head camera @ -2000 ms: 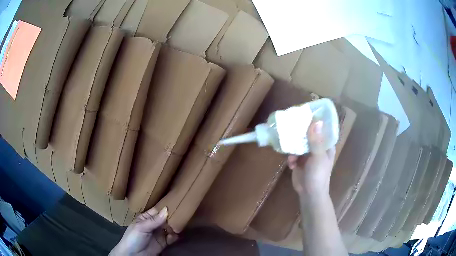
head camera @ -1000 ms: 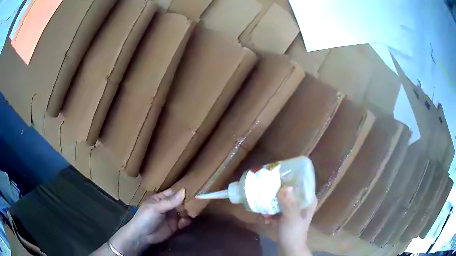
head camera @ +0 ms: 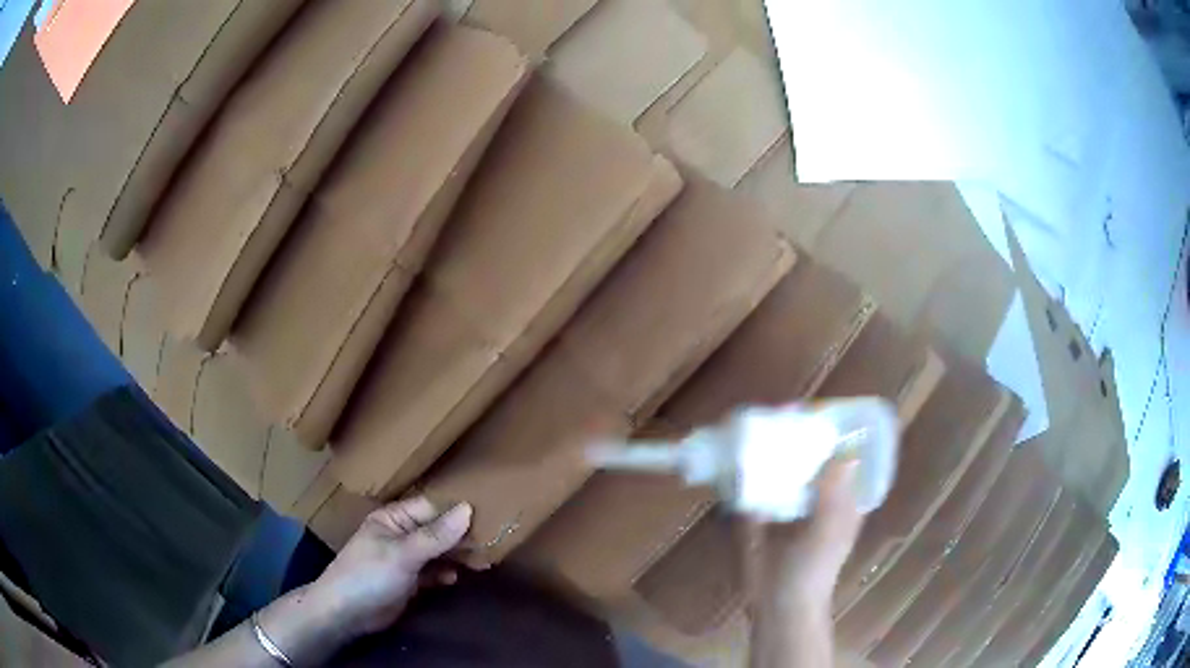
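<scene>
Brown cut panels [head camera: 561, 261] lie fanned like steps across the view, each with a folded edge strip showing. My left hand [head camera: 398, 555] pinches the near lower corner of one panel between thumb and fingers. My right hand [head camera: 816, 535] is closed around a translucent white squeeze bottle [head camera: 809, 459] with a white label. The bottle lies sideways in the hand, its thin nozzle pointing left over the held panel. Hand and bottle are blurred, so whether the nozzle touches is unclear. A small shiny glue spot shows near the panel's lower corner.
An orange-pink paper [head camera: 81, 46] lies at the upper left. Large white sheets [head camera: 900, 98] lie at the upper right beyond the panels. Paler brown panels [head camera: 626, 52] show behind the row. Dark green and blue cloth [head camera: 111, 522] is at the lower left.
The bottle has moved up and right, away from the panel's lower corner. My left hand still pinches a panel corner. The view has shifted a little. Earlier, the nozzle was at a glue line mid-panel.
</scene>
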